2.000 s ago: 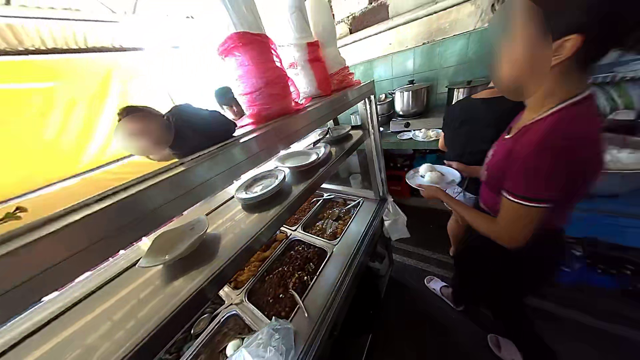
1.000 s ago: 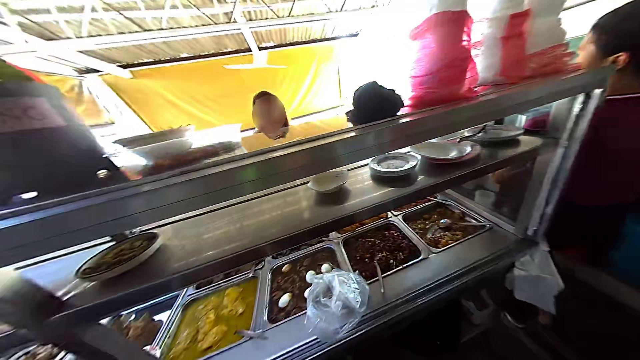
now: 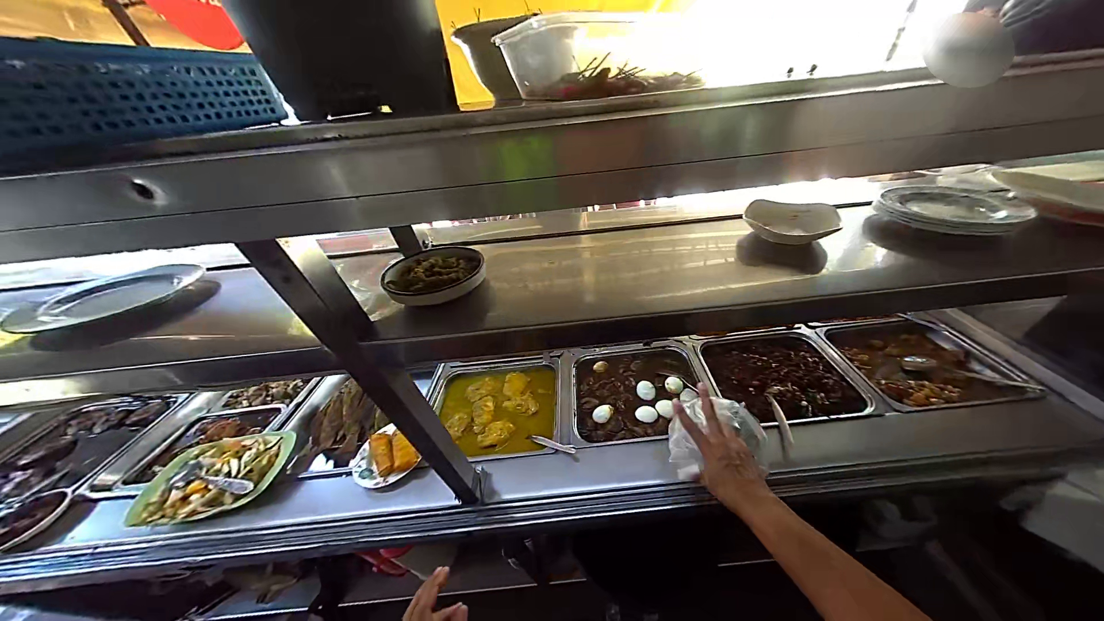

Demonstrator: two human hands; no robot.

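My right hand (image 3: 723, 453) lies with its fingers spread on a crumpled clear plastic bag (image 3: 749, 421) at the front edge of the steel food counter. Whether the fingers grip the bag cannot be told. Just behind it is a steel tray of dark stew with boiled eggs (image 3: 645, 390). My left hand (image 3: 435, 599) shows only in part at the bottom edge, below the counter, its fingers up and nothing seen in it. Left of the egg tray sits a tray of yellow curry (image 3: 496, 412); to the right is a tray of dark minced food (image 3: 780, 377).
A slanted steel post (image 3: 371, 362) stands left of the curry. Plates of fried rolls (image 3: 392, 454) and mixed vegetables (image 3: 216, 479) rest on the counter's front. The shelf above holds a bowl of greens (image 3: 433, 274), an empty bowl (image 3: 792, 221) and stacked plates (image 3: 953, 210).
The view has swung left along the counter. Both my hands have come into view, the right one now on the plastic bag that lay there before.
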